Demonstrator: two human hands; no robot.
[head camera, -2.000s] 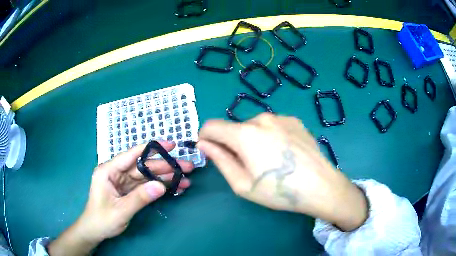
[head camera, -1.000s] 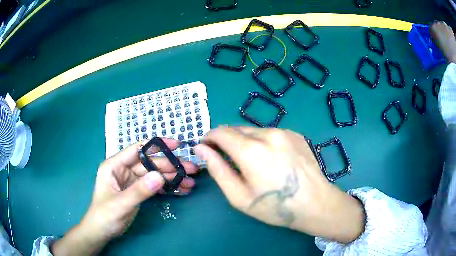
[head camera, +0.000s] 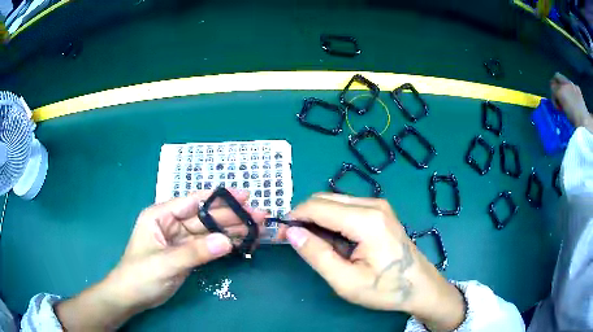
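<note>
My left hand (head camera: 166, 249) holds a black rectangular frame (head camera: 227, 219) tilted up between thumb and fingers, in front of the near edge of a white tray (head camera: 170, 153). The tray has rows of small dark parts. My right hand (head camera: 364, 249) grips slim dark tweezers (head camera: 318, 231) that point left. Their tip is beside the held frame, over the tray's near right corner; I cannot tell if it holds a part. The fingers of my left hand hide part of the tray. A loose pile of tiny white parts (head camera: 224, 288) lies on the green mat below the frame.
Many loose black frames (head camera: 445, 194) lie to the right, with a yellow-green loop (head camera: 389, 117) among them. A white fan (head camera: 14, 146) stands at the left edge. Beyond the yellow strip (head camera: 214, 84) lies one frame. At right, another person's hand (head camera: 569, 99) is at a blue bin (head camera: 551, 128).
The view has tilted up, so the bench things sit lower. The tweezers now show clearly in my right hand. Another person's hand has appeared at the blue bin since the oldest frame.
</note>
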